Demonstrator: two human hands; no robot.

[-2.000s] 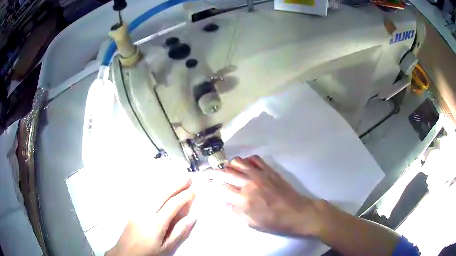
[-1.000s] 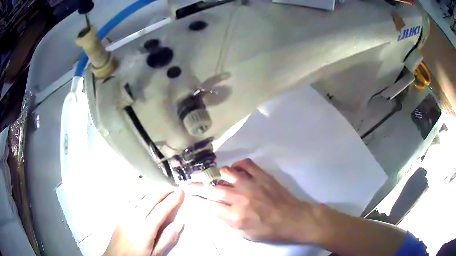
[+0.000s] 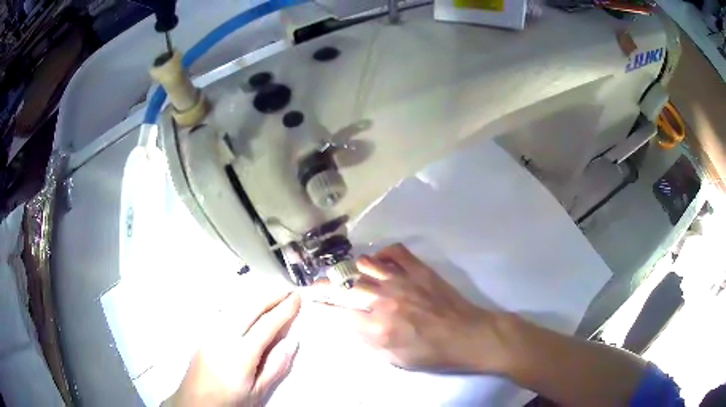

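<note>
A large white fabric panel [image 3: 509,230] lies under the arm of the cream JUKI sewing machine [image 3: 446,87] and spreads left of the head, where the lamp washes it out. My left hand [image 3: 239,354] lies on the fabric just left of and below the needle area, fingers together and pointing at it. My right hand [image 3: 422,318] lies on the fabric at the right of the needle area, fingers bent, fingertips beside the lower knob. The presser foot and needle are hidden by the head, fingers and glare. I cannot tell whether either hand grips the fabric.
Yellow-orange scissors handles [image 3: 670,125] lie behind the machine's right end. A dark square pad [image 3: 677,189] is on the table's right side. A blue tube [image 3: 231,32] curves behind the head. A white box with a yellow label [image 3: 482,11] is on top. Plastic-wrapped edging [image 3: 40,230] runs at left.
The camera view has shifted, so the machine head appears lower and left of its place two seconds ago. Both hands remain at the needle area, with little visible movement on the fabric.
</note>
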